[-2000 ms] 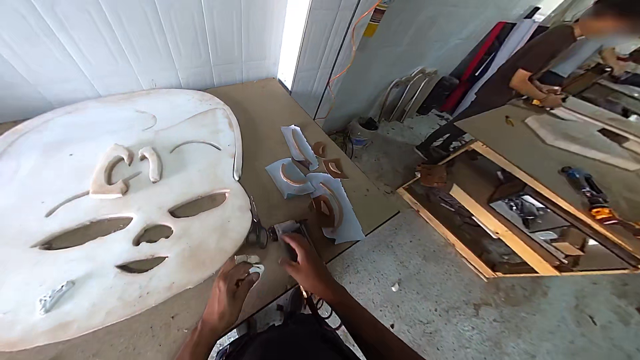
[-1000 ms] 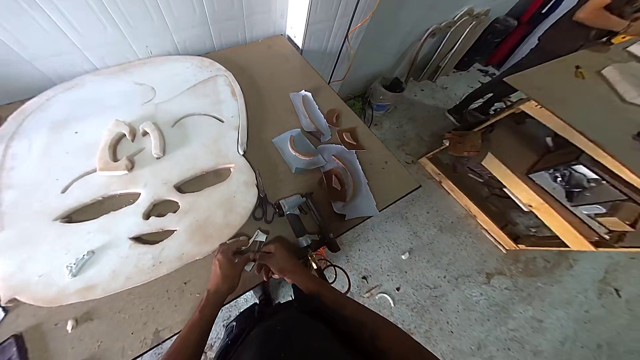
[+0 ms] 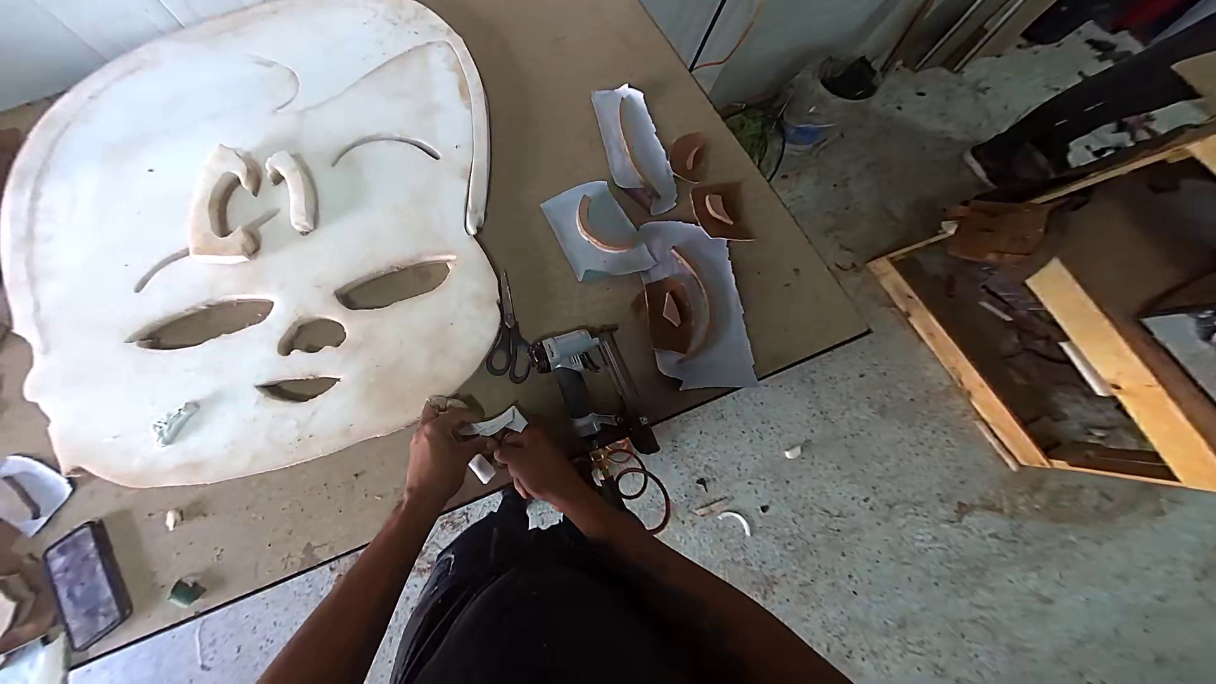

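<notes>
Both my hands meet at the table's front edge. My left hand grips one end of a small whitish strip, and my right hand pinches it from the other side. A small white piece lies just below the fingers. To the left is a large white foam face-shaped panel with eye, nose and mouth openings; loose curved foam pieces rest on it. A pneumatic stapler or nailer lies right of my hands, beside black-handled scissors.
Paper sheets with curved cut pieces lie on the table at right. A phone is at the front left. A wooden frame stands across the floor, near a person's leg and a bucket.
My right hand has left the pneumatic tool's side and come together with my left at the whitish strip. The view has shifted down and closer to the table.
</notes>
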